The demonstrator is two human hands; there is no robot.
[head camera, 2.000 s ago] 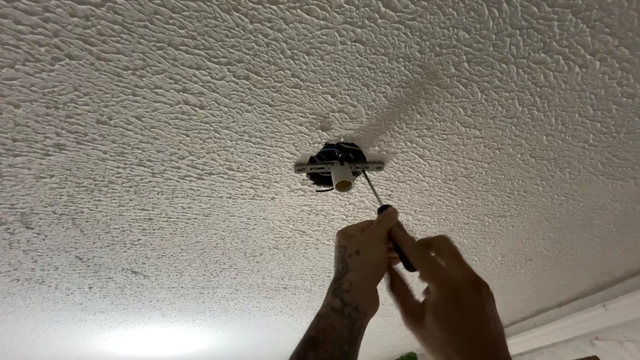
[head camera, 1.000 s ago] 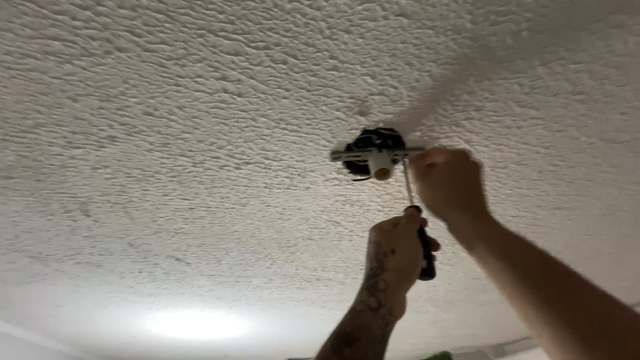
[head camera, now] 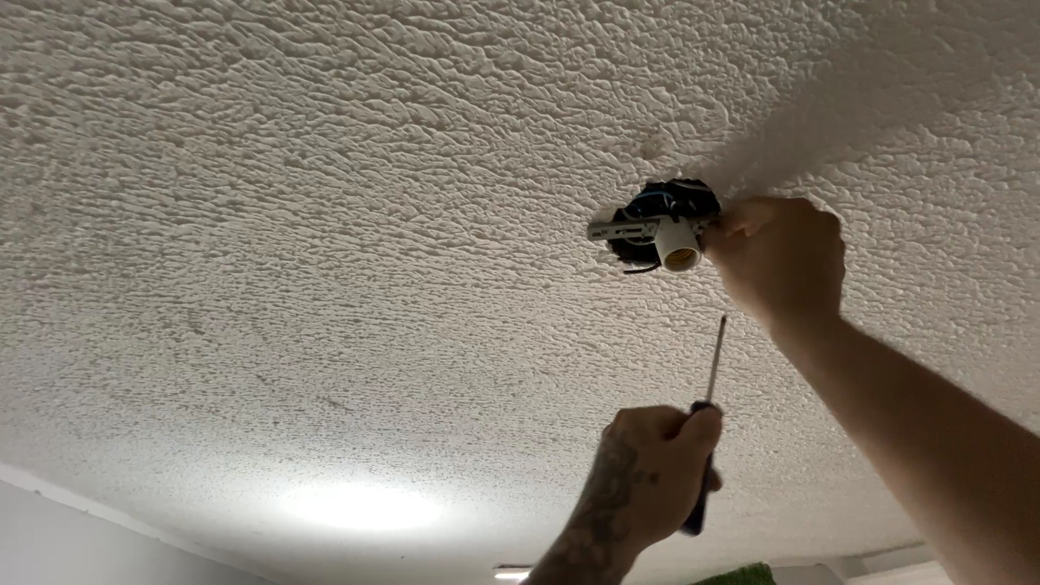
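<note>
A slotted metal mounting bar (head camera: 624, 230) crosses a round hole (head camera: 691, 193) in the ceiling, with wires inside. A white lamp socket (head camera: 676, 244) hangs at the bar's middle, its threaded opening facing down. My right hand (head camera: 784, 256) is closed at the bar's right end, where its fingers hide what they grip. Below, my left hand (head camera: 662, 467) holds a screwdriver (head camera: 716, 361) by its dark handle, tip up. The tip is apart from the bar and the socket. A short dark wire (head camera: 642, 270) sticks out under the hole's left part.
Textured plaster ceiling (head camera: 325, 268) surrounds the hole. A bright patch of light (head camera: 361, 504) lies on it at lower left. A small lit lamp (head camera: 512, 573), something green (head camera: 739, 575) and a wall edge (head camera: 81, 520) show along the bottom.
My right hand has gone from beside the screwdriver's handle up to the bar's right end. My left hand has lowered the screwdriver, whose tip was up at the bar before.
</note>
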